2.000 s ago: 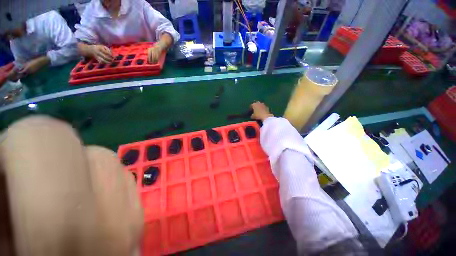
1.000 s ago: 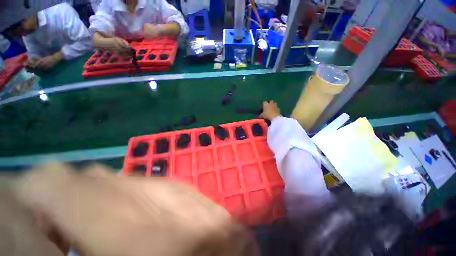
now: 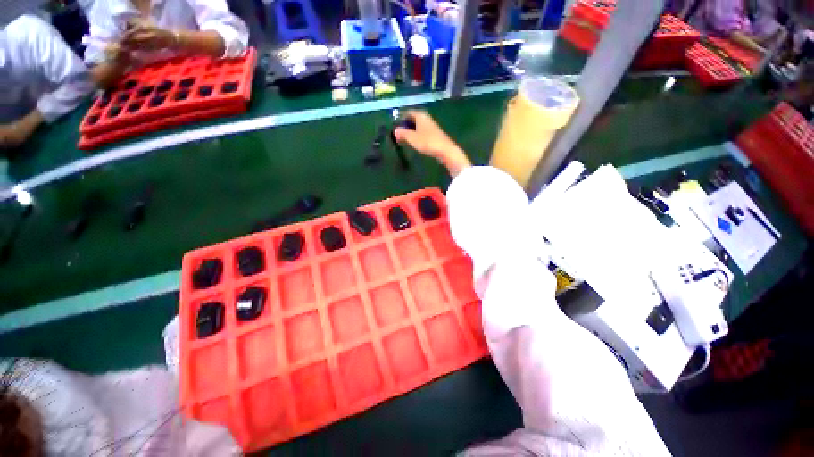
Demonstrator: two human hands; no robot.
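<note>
My right hand [image 3: 427, 137] reaches over the green conveyor, its fingers closed on the head of a black watch [image 3: 402, 130] whose strap trails down. Another black strapped piece [image 3: 376, 145] lies just left of it on the belt. The red tray [image 3: 357, 350] lies in front of me, its back row filled with folded black watches [image 3: 291, 245]. Two more sit in the second row at the left, one with a shiny spot [image 3: 251, 303]. My left sleeve shows at the bottom left, but the left hand is not visible.
More black pieces [image 3: 137, 212] lie on the conveyor [image 3: 214, 183]. A tan-yellow cylinder [image 3: 533, 129] stands right of my reaching hand beside a metal upright. Papers [image 3: 596, 234] and a white corded device [image 3: 694, 303] lie right. Across the belt, people work at red trays [image 3: 170, 105].
My right hand has moved from beside the tray's back right corner farther out over the belt. The large blurred skin-coloured shape in the foreground is gone, uncovering the tray's left side.
</note>
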